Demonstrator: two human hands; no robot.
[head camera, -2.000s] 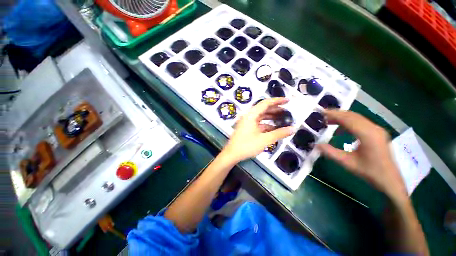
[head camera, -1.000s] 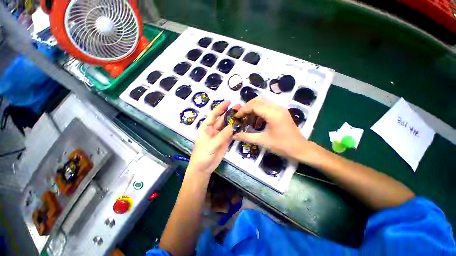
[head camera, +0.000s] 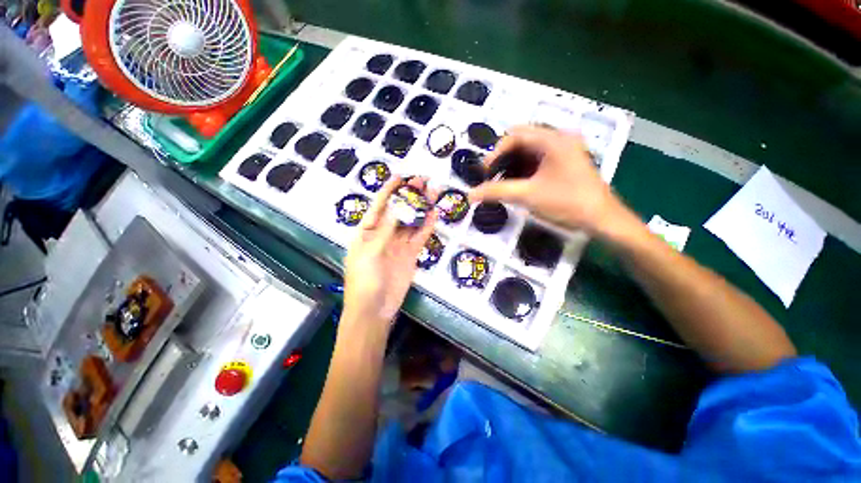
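A large white blister tray (head camera: 557, 325) lies on the green bench, its pockets holding black round housings (head camera: 514, 297) and several round circuit boards (head camera: 469, 268) with yellow and white patches. My left hand (head camera: 382, 250) is above the tray's near side, its fingertips around a round circuit board (head camera: 410, 205). My right hand (head camera: 552, 179) is over the tray's right part, fingers bent and thumb near the forefinger; whether it holds something is hidden. A pale disc with a dark rim (head camera: 441, 141) sits in a middle pocket.
At left is a grey-white machine with a red button (head camera: 230, 379) and orange-brown fixtures (head camera: 138, 320), the upper holding a unit. An orange-red fan (head camera: 185, 40) stands in a green basket (head camera: 179, 141). A paper note (head camera: 767, 234) and white tissue (head camera: 668, 231) lie right. A blue-clothed person (head camera: 42, 156) is at far left.
My hands, together around a circuit board a second ago, are now apart. My right hand has moved right and up over the tray. My left hand keeps the board, its patterned face showing.
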